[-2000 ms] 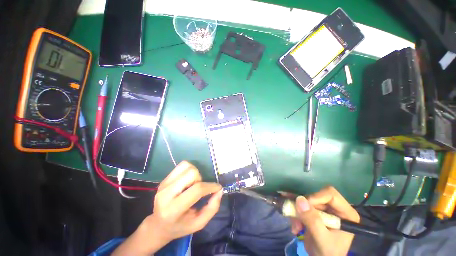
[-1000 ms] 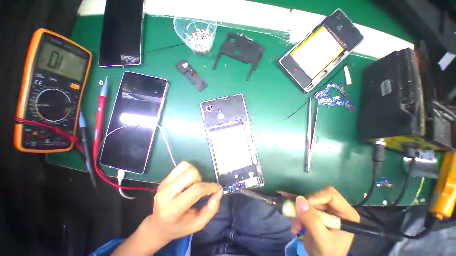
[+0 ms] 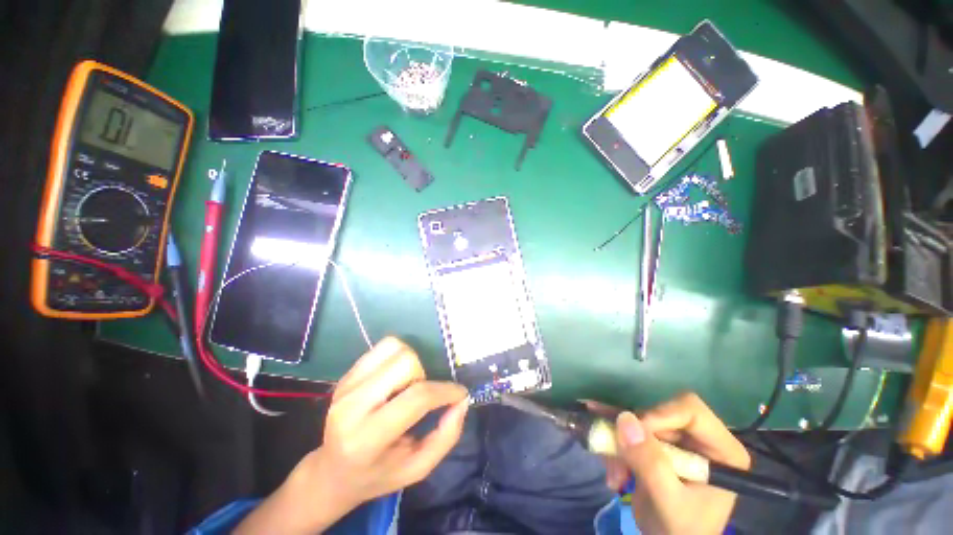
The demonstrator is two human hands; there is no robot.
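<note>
The opened smartphone (image 3: 484, 313) lies on the green mat, its bright battery bare and its small blue circuit board (image 3: 491, 391) at the lower end. My left hand (image 3: 387, 423) is at the phone's lower left corner, thumb and forefinger pinched by the board. A thin pale wire (image 3: 352, 298) runs across the second phone into this hand; its end is hidden. My right hand (image 3: 679, 455) holds the soldering iron (image 3: 601, 433) like a pen, with its metal tip at the board.
Left: orange multimeter (image 3: 113, 199), red probe (image 3: 210, 230), second phone (image 3: 280, 256), third phone (image 3: 254, 68). Above: screw dish (image 3: 418, 78), black bracket (image 3: 502, 105), dark strip (image 3: 400, 157). Right: another opened phone (image 3: 669, 105), tweezers (image 3: 648, 282), blue flex pieces (image 3: 698, 201), black station (image 3: 826, 199), yellow-handled tool (image 3: 930, 392).
My left hand has shifted very slightly to the right, and the thin wire has moved a little with it. The iron's tip stays at the board.
</note>
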